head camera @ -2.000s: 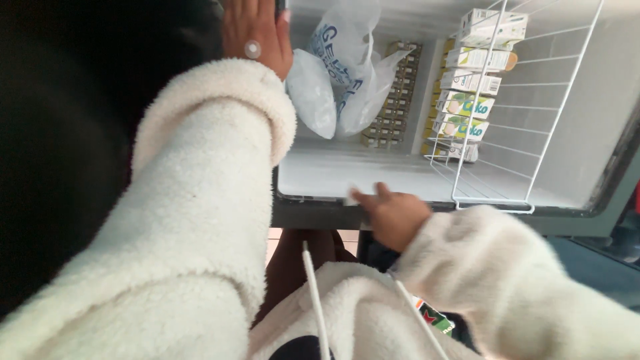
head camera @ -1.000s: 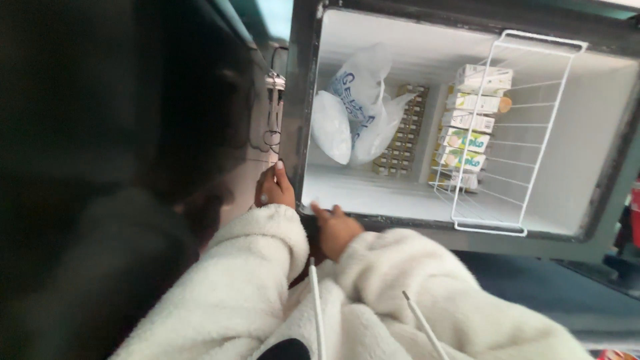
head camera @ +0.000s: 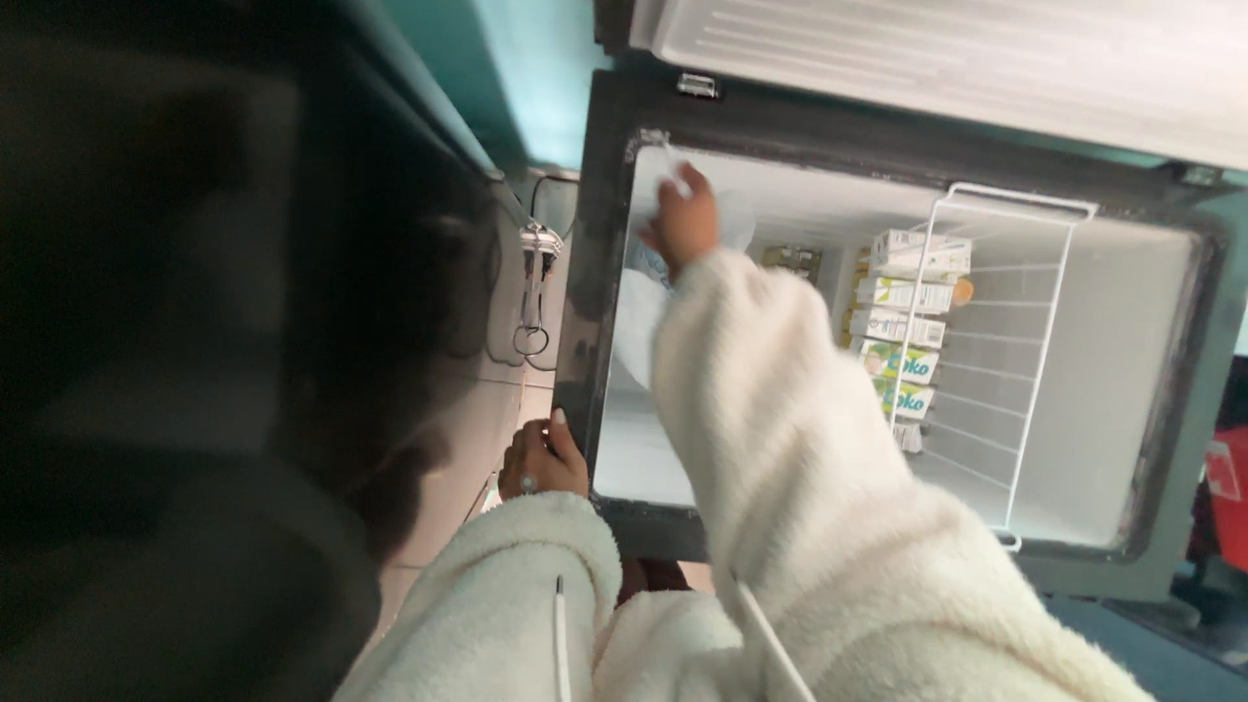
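A chest freezer with a dark rim [head camera: 583,322] stands with its lid [head camera: 877,58] raised. My left hand [head camera: 546,458], with a ring on it, rests against the outside of the left rim near the front corner, fingers curled. Over the back left corner of the opening reaches my right hand [head camera: 685,219], blurred. A small pale thing shows at its fingertips, too blurred to name. Frost [head camera: 651,141] lies on the rim by that corner. Below the right hand and sleeve, white plastic bags [head camera: 634,312] are partly hidden inside.
Inside, drink cartons [head camera: 902,366] stand in a row by a white wire basket [head camera: 1048,322]; brownish packs [head camera: 792,258] sit behind my sleeve. Cables and a plug strip [head camera: 541,239] are on the left, between the freezer and a large dark surface [head camera: 195,341]. A red thing [head camera: 1227,487] is at far right.
My right hand has moved from the front rim to the back left corner. My left hand was farther back on the left side two seconds ago and is now near the front corner.
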